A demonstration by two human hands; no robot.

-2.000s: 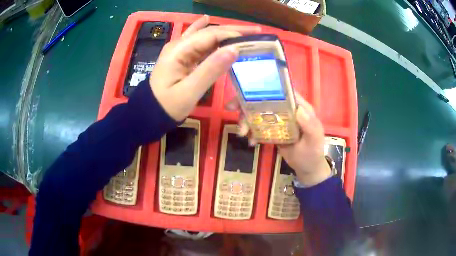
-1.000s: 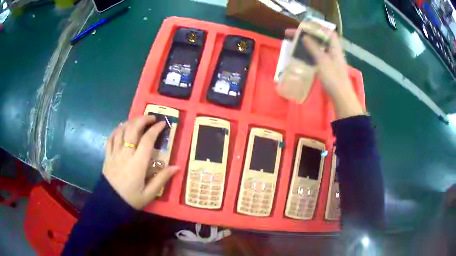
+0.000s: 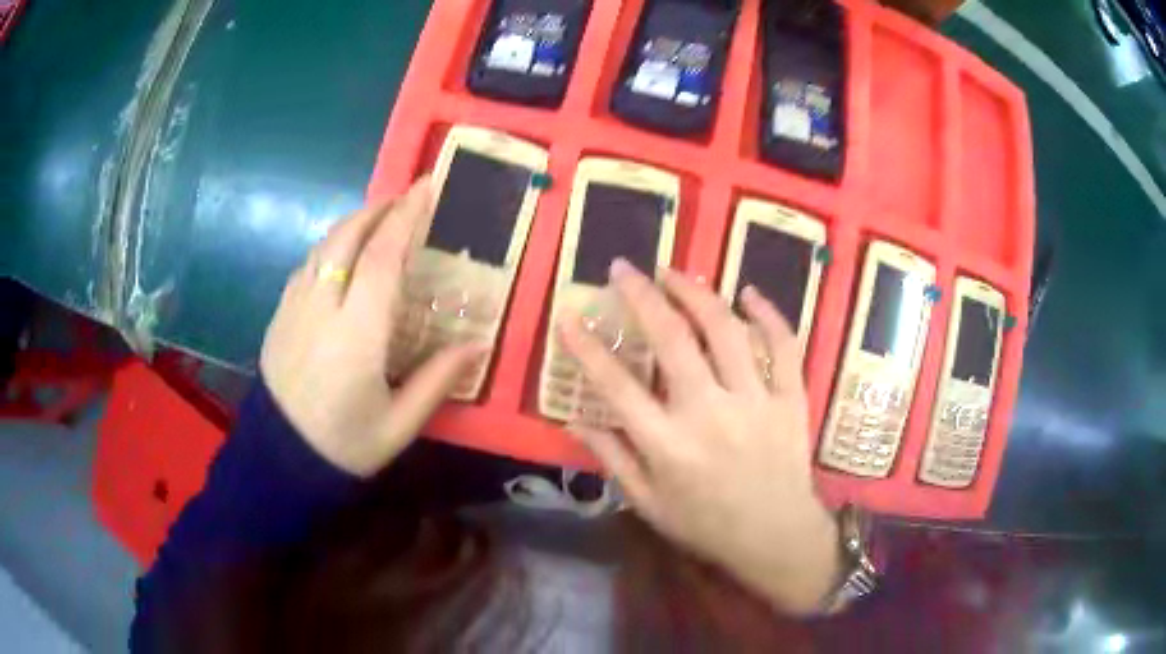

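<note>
The red phone tray (image 3: 665,171) holds several gold keypad phones face up in its near row, screens dark. Three phones lie face down in the far row, such as the black phone back (image 3: 803,87). My left hand (image 3: 352,335) rests at the left edge of the leftmost gold phone (image 3: 481,211), which sits in its pocket, thumb over its keys. My right hand (image 3: 716,441) lies spread over the second gold phone (image 3: 619,226), fingers on its navigation key area, and partly covers the third gold phone (image 3: 775,262). Whether either hand grips a phone is not clear.
Two pockets at the tray's far right (image 3: 903,121) hold no phone. The green bench (image 3: 275,141) shows around the tray, with wrinkled clear tape (image 3: 143,192) at left. A red stool (image 3: 160,466) is at lower left. A white cord (image 3: 563,492) lies below the tray.
My right hand has put the phone it held face down in the third far pocket and moved to the second near phone. My left hand stays at the leftmost phone. The view has shifted.
</note>
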